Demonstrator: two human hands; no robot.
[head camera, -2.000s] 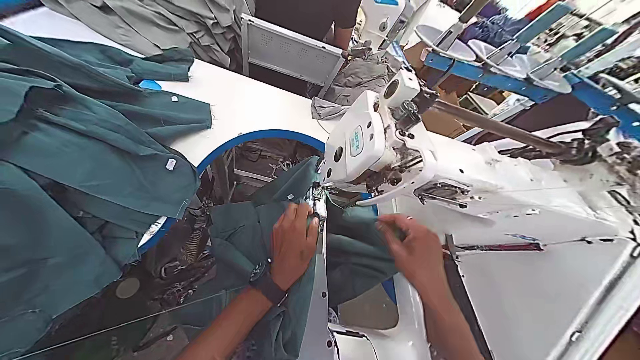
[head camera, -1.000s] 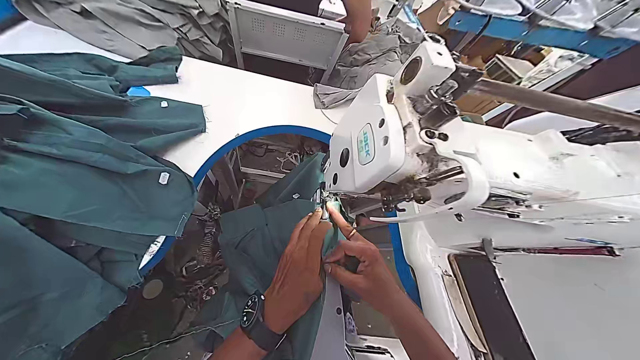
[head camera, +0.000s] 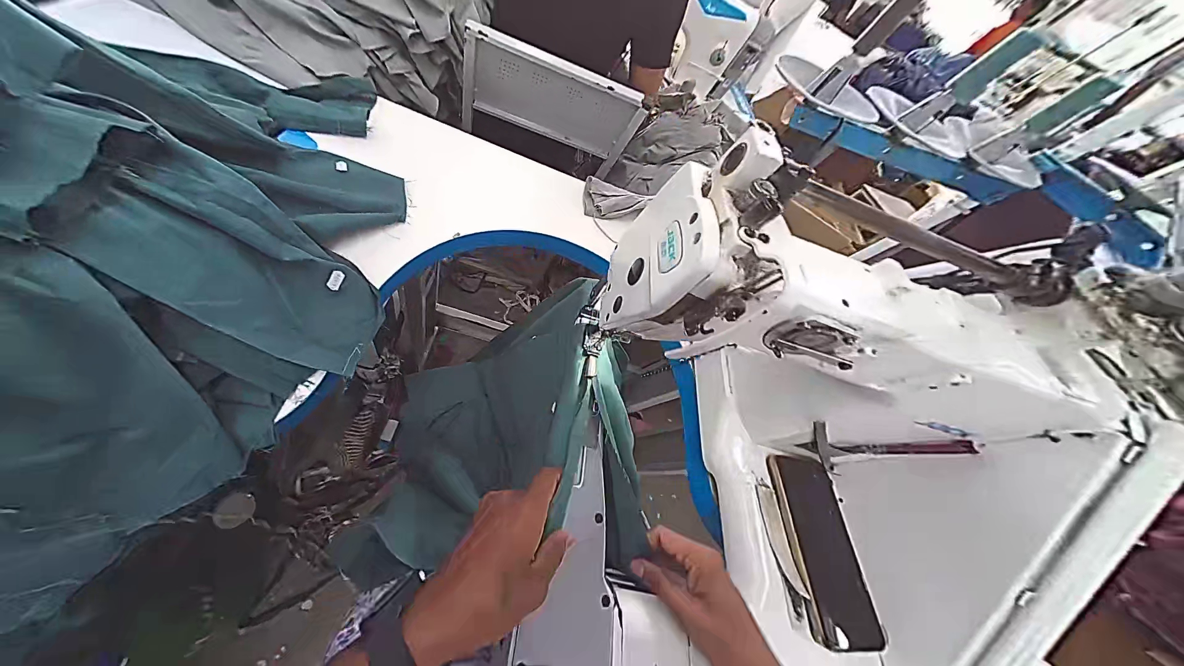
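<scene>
A white industrial sewing machine (head camera: 675, 254) has dark green fabric (head camera: 481, 425) running under its presser foot (head camera: 592, 351). My left hand (head camera: 495, 564) grips the fabric's left part between thumb and fingers, below the foot. To the right, my right hand (head camera: 689, 583) pinches the edge of a narrower green fabric strip (head camera: 620, 444) with thumb and forefinger. The narrow machine arm (head camera: 578, 555) lies between both hands. A dark watch band (head camera: 387, 640) circles my left wrist.
Large green fabric pieces (head camera: 185, 277) cover the white table (head camera: 444, 176) at left. A blue-edged cutout (head camera: 518, 239) surrounds the machine arm. A smartphone (head camera: 823, 555) lies on the machine's right side. Another person's arm (head camera: 647, 69) and gray fabric (head camera: 680, 153) are beyond.
Both hands have moved from near the presser foot down toward the lower edge of the view. They are farther apart than a second ago, with the strip stretched from the foot to my right hand.
</scene>
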